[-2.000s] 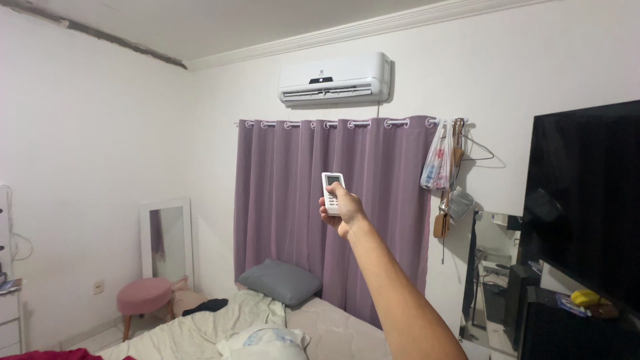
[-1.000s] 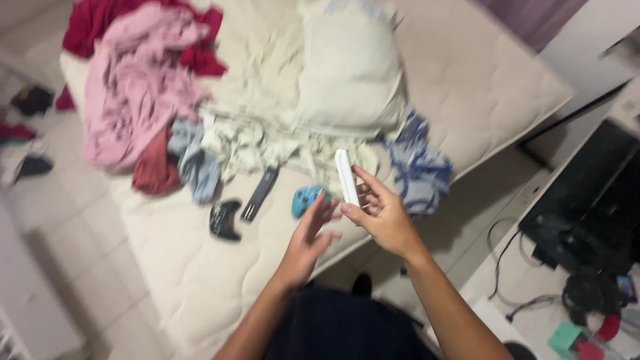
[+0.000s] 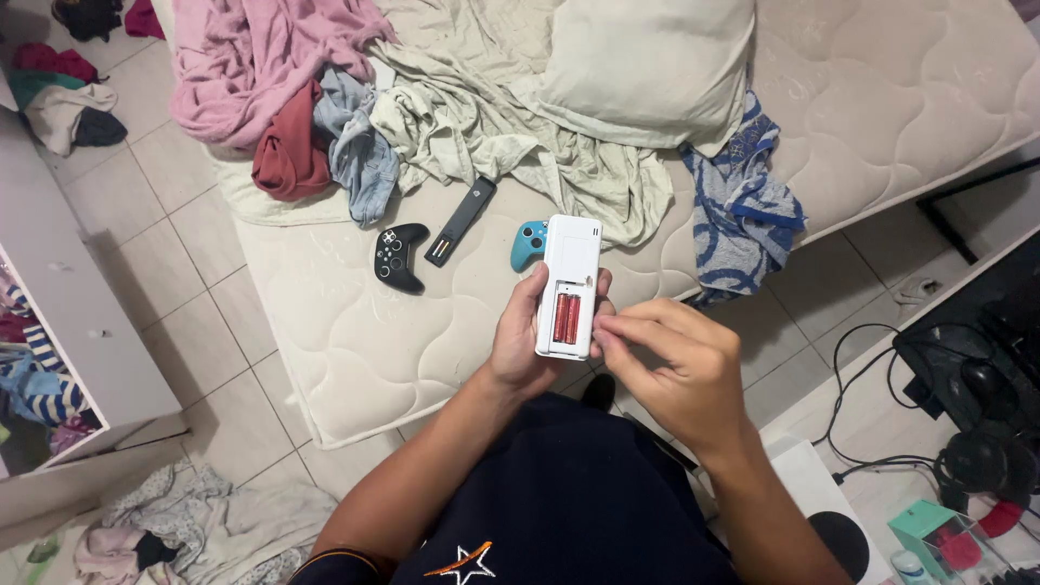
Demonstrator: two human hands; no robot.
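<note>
My left hand (image 3: 524, 329) holds a white remote control (image 3: 575, 248) with its back facing up. The battery compartment is uncovered, and two red batteries (image 3: 566, 318) lie side by side in it. My right hand (image 3: 678, 366) is beside the remote's lower right edge, thumb and forefinger pinched together; whether something small is between them I cannot tell. On the mattress beyond lie a black game controller (image 3: 400, 258), a dark remote (image 3: 461, 222) with its battery slot showing, and a blue game controller (image 3: 528, 244), partly hidden behind the white remote.
The mattress (image 3: 349, 357) bears a pillow (image 3: 650, 73), a pink blanket (image 3: 244, 57), a crumpled sheet and a blue patterned cloth (image 3: 739, 211). At the right, a desk holds cables (image 3: 837, 406) and a teal box (image 3: 922, 512). Clothes (image 3: 219, 520) lie on the floor; an open drawer stands left.
The white remote, earlier held up toward the air conditioner, is now low before me with its back up and batteries showing. My left hand has taken hold of it. The view has tilted down.
</note>
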